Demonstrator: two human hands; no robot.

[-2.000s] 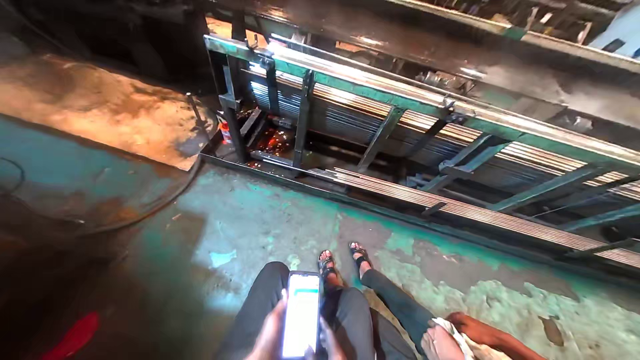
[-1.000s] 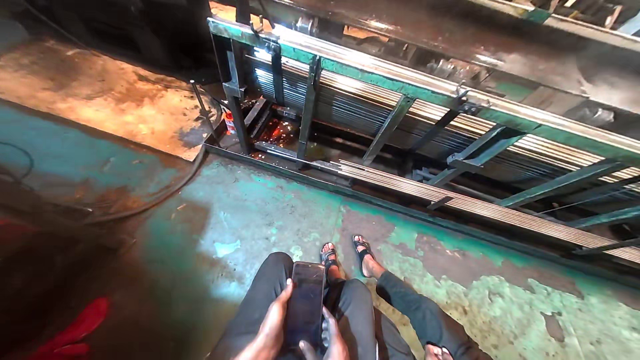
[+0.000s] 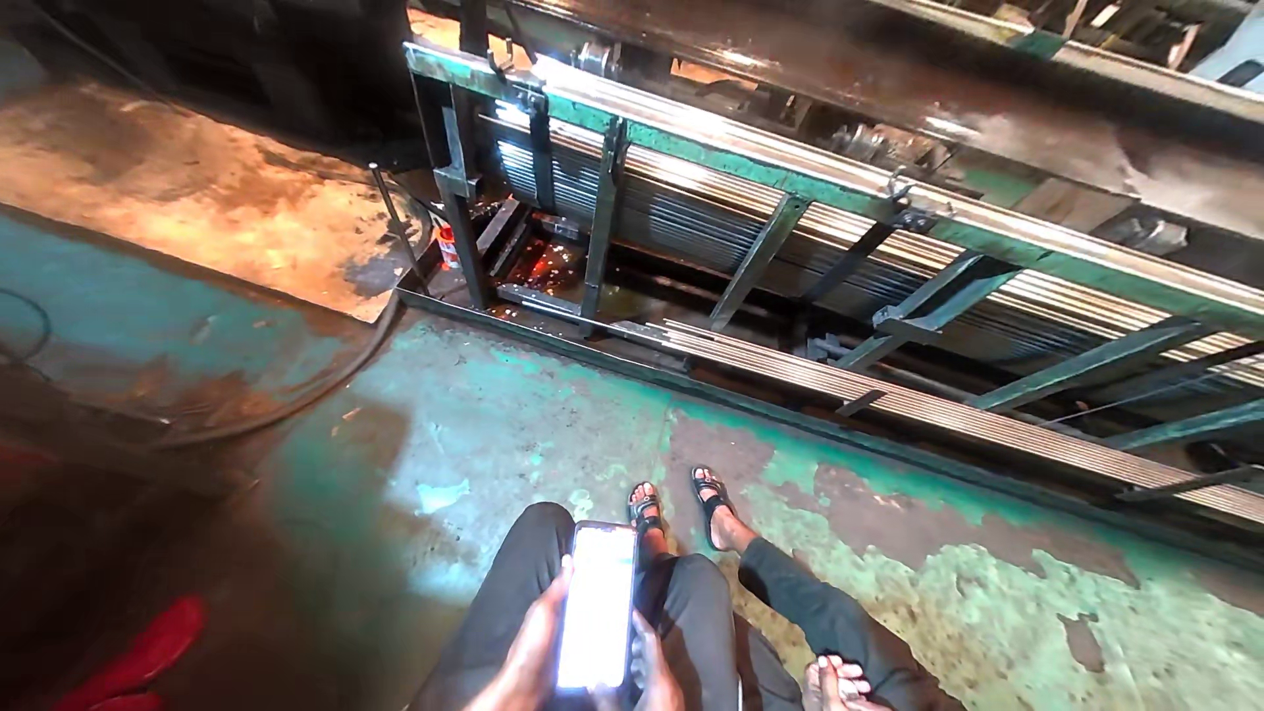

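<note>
A smartphone with a bright, washed-out screen is held upright above my lap. My left hand grips its left side, thumb along the edge. On the other side my right hand closes around the lower right edge, and a blurred digit lies over the bottom of the screen. My legs in dark trousers are under the phone and hands.
A green metal rack holds long metal rods beyond a floor ledge. A hose curves over the painted floor. Another person's hand and dark-trousered leg are at my right. A red and white container stands by the rack.
The phone screen, dark one second ago, is lit now; it was also lit two seconds ago. Both hands have stayed on the phone.
</note>
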